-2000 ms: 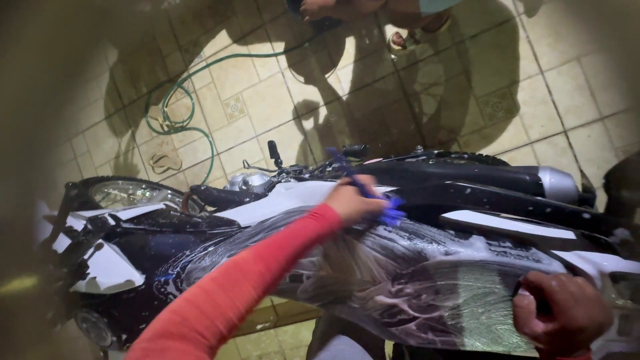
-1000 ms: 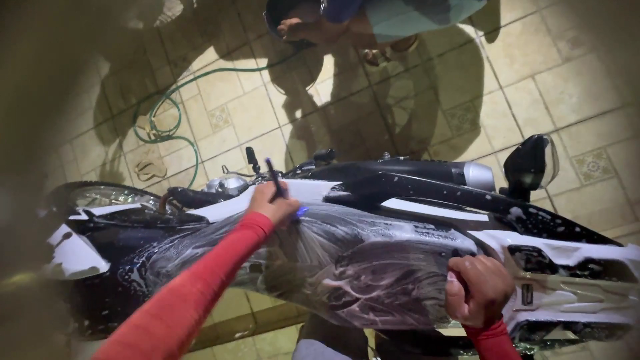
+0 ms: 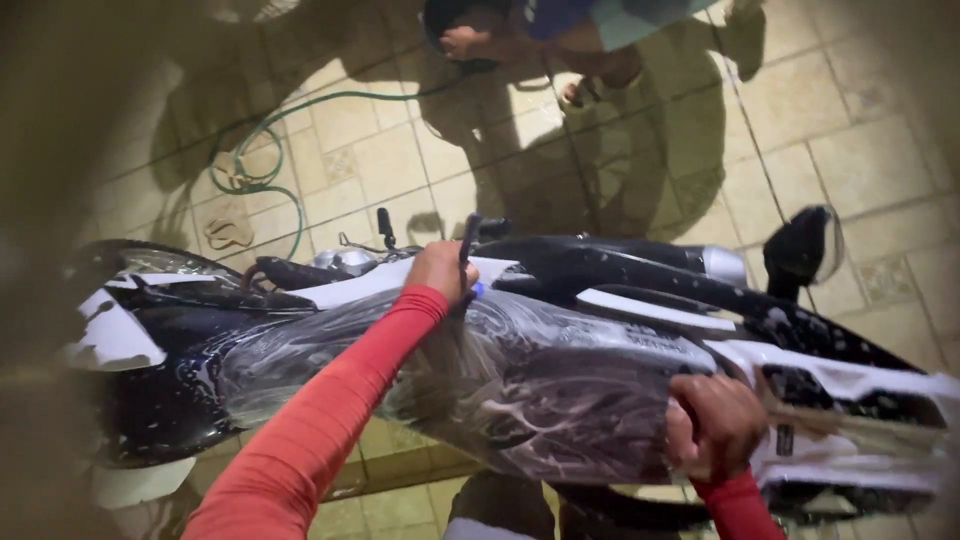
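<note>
A black and white motorcycle (image 3: 660, 270) lies across the view, with white soap lather streaked over its dark seat (image 3: 555, 405). My left hand (image 3: 441, 276), in a red sleeve, grips a dark-handled brush (image 3: 469, 244); a bit of its blue bristles shows below the fingers, against the upper edge of the seat. At the right end of the seat, my right hand (image 3: 716, 424) is curled with its fingers folded down. Whether it grips an edge of the seat or holds something is hidden.
A green hose (image 3: 300, 105) is coiled on the tiled floor beyond the motorcycle, beside a sandal-like thing (image 3: 227, 233). Another person's hand (image 3: 463, 43) and foot show at the top. A mirror-like black part (image 3: 801, 251) sticks up at the right.
My left hand has moved with the brush from over the seat to its upper edge, and the blue bristles show less. My right hand stays at the seat's right end. The view has shifted.
</note>
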